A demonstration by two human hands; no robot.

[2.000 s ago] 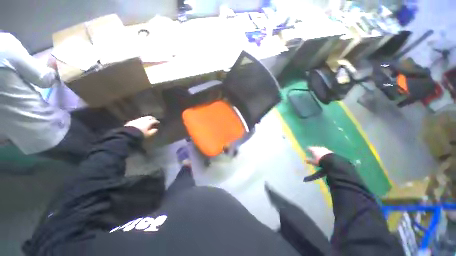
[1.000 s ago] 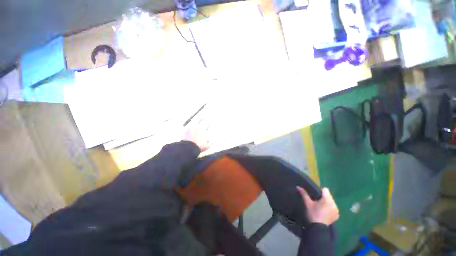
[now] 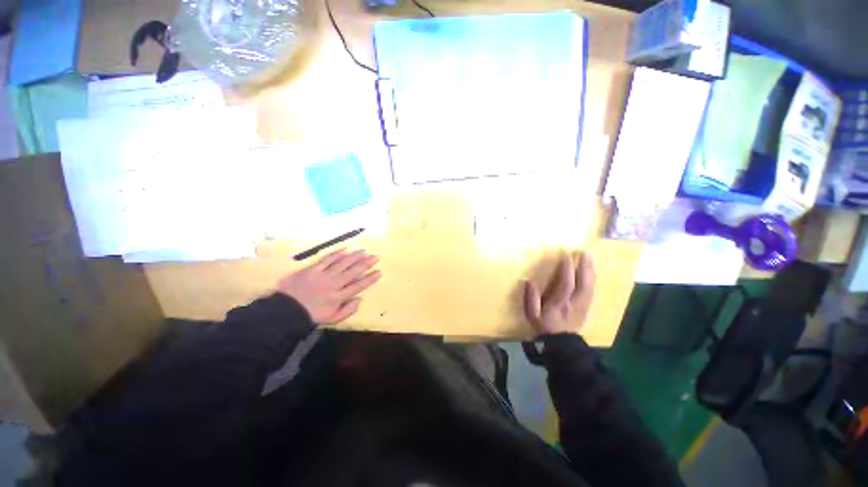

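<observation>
A lever-clip folder with record sheets [image 3: 481,100] lies on the light-wood desk [image 3: 428,309], its metal clip at the left. My left hand [image 3: 333,285] rests flat on the desk near its front edge, fingers apart and empty. A thin black pen [image 3: 328,244] lies just above its fingers. My right hand [image 3: 562,293] rests on the desk at the right, fingers slightly curled, holding nothing visible. A small teal block [image 3: 338,184] lies left of the folder on overexposed white paper.
Loose paper forms [image 3: 157,185] lie at the left, beside a brown carton [image 3: 71,285]. A film-wrapped roll [image 3: 238,33] stands at the back left. A purple rounded object [image 3: 764,242], a box [image 3: 680,38] and a blue tray [image 3: 728,190] are at the right. Black chairs [image 3: 738,366] stand beyond.
I have come up to the desk. My right hand has let go of the chair's back and now lies on the desk. The orange seat is out of view. The sheets look less overexposed.
</observation>
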